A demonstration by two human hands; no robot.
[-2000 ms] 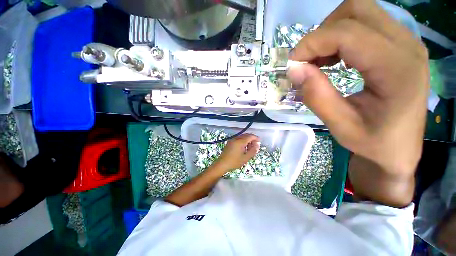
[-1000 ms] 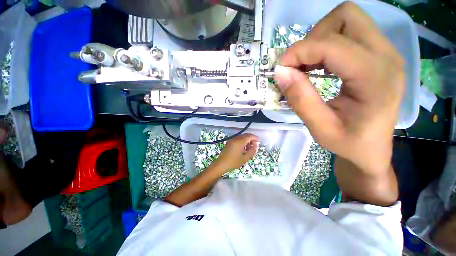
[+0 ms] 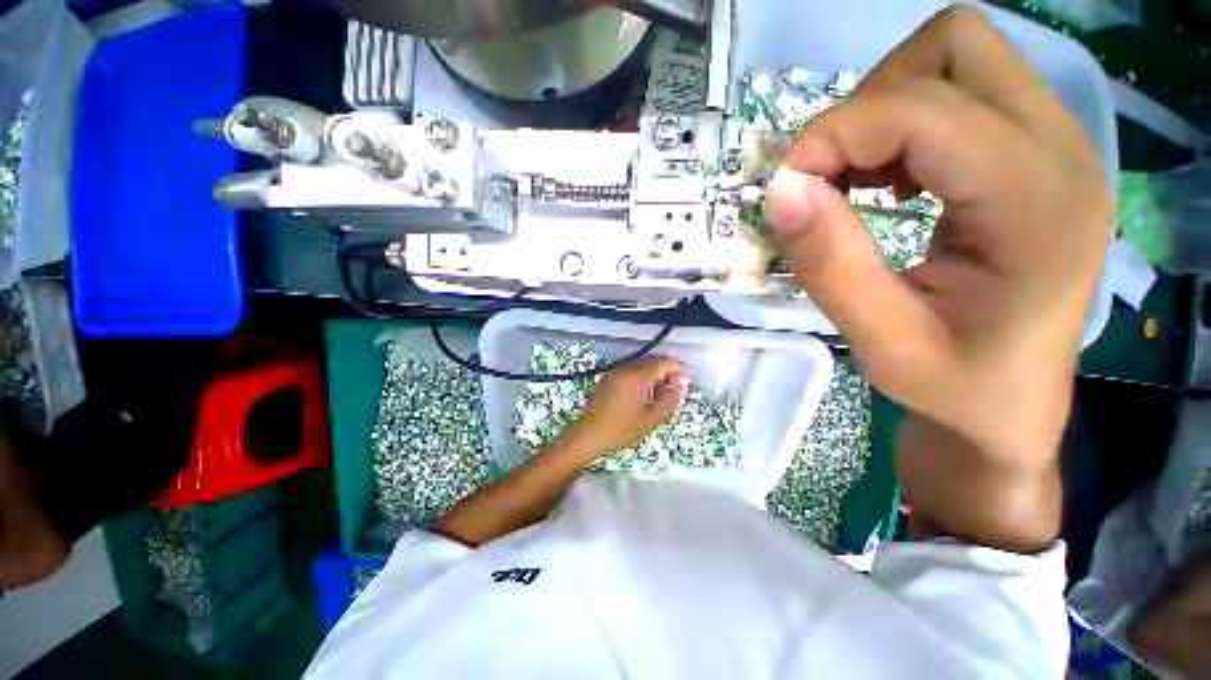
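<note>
My right hand (image 3: 976, 219) is at the right end of the silver assembly fixture (image 3: 675, 193). Its thumb and index finger pinch a small white component, mostly hidden by the fingertips, close against the fixture. My left hand (image 3: 630, 403) rests over the translucent lap tub (image 3: 807, 365), fingers curled; whether it holds a part is too small to tell. Small white and green components (image 3: 558, 375) are heaped in the lap tub. Finished parts with thin green stems (image 3: 903, 239) lie in the large tub (image 3: 1096, 133), partly behind my right hand.
A blue tray (image 3: 160, 173) lies left of the machine. The steel feeder bowl (image 3: 538, 60) is behind the fixture. A black hose (image 3: 485, 372) loops over the lap tub. Green crates (image 3: 356, 438) of components and a red plastic object (image 3: 219, 438) are below. Another person's arm (image 3: 27, 511) shows at left.
My right hand has moved left toward the fixture since the earliest frame, closing the gap with its fingertips. The view has shifted slightly. My left hand stays over the lap tub.
</note>
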